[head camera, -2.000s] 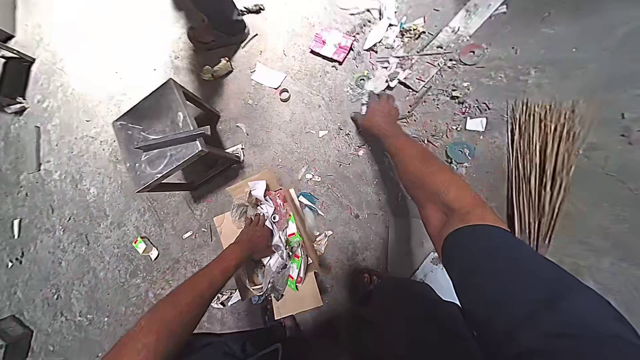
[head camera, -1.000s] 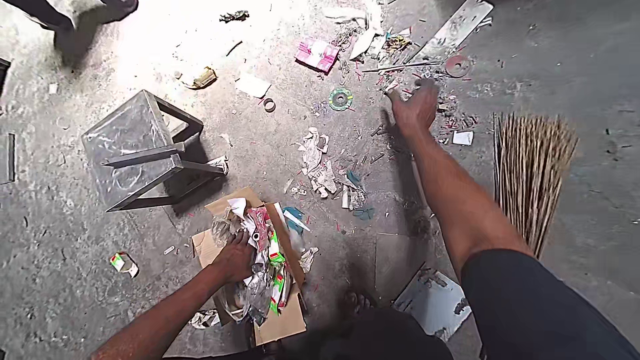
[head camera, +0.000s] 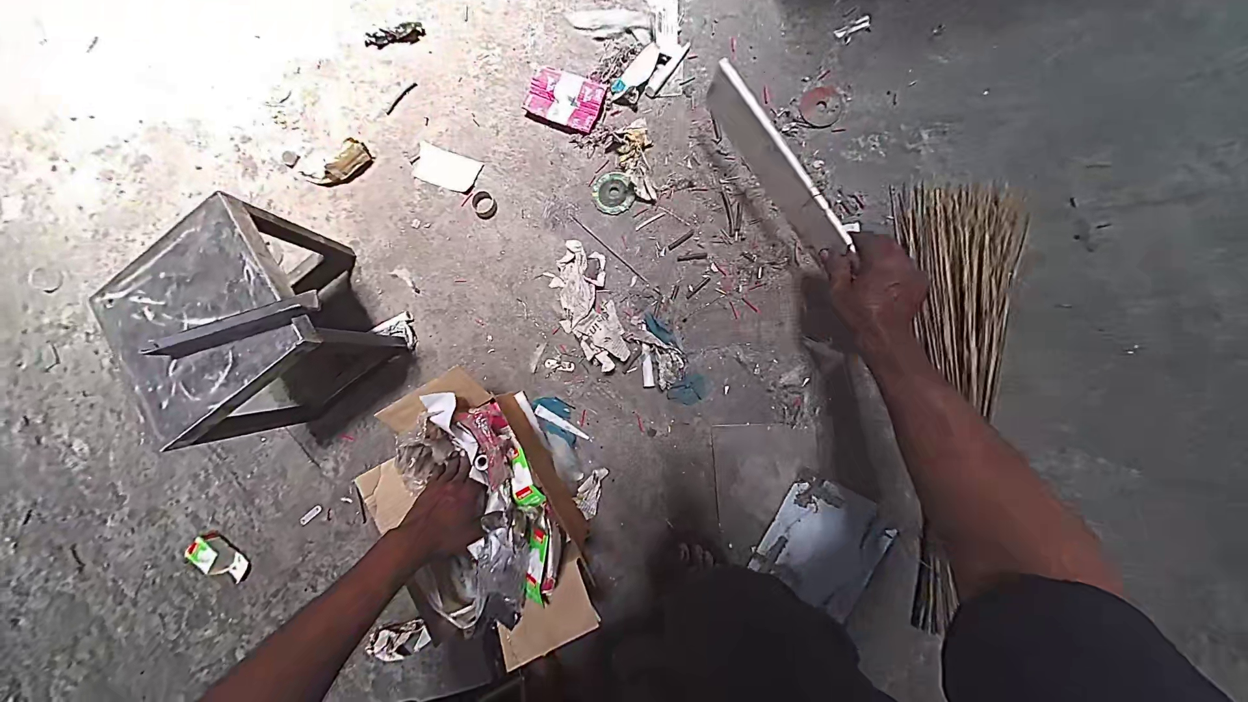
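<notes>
My left hand (head camera: 450, 509) presses on crumpled plastic wrappers and paper (head camera: 502, 487) that fill an open cardboard box (head camera: 551, 624); its fingertips are partly hidden among them. My right hand (head camera: 882, 288) grips one end of a long, flat, pale strip (head camera: 780, 161), raised at a slant over scattered debris. What the strip is made of cannot be told. Right beside that forearm lies a bundle of thin sticks, a stick broom (head camera: 960, 283). Crumpled paper (head camera: 585, 307) and blue scraps lie on the floor between my hands.
An overturned metal stool or frame (head camera: 214, 312) lies at the left. A pink packet (head camera: 565, 99), a green disc (head camera: 613, 193), a tape roll (head camera: 484, 204) and a white sheet (head camera: 448, 168) are on the concrete floor farther off. A pale flat panel (head camera: 824, 541) lies near my legs.
My right hand has taken hold of the long strip, which lay on the floor in the earlier frames, and lifted it. My left hand has stayed on the box's contents.
</notes>
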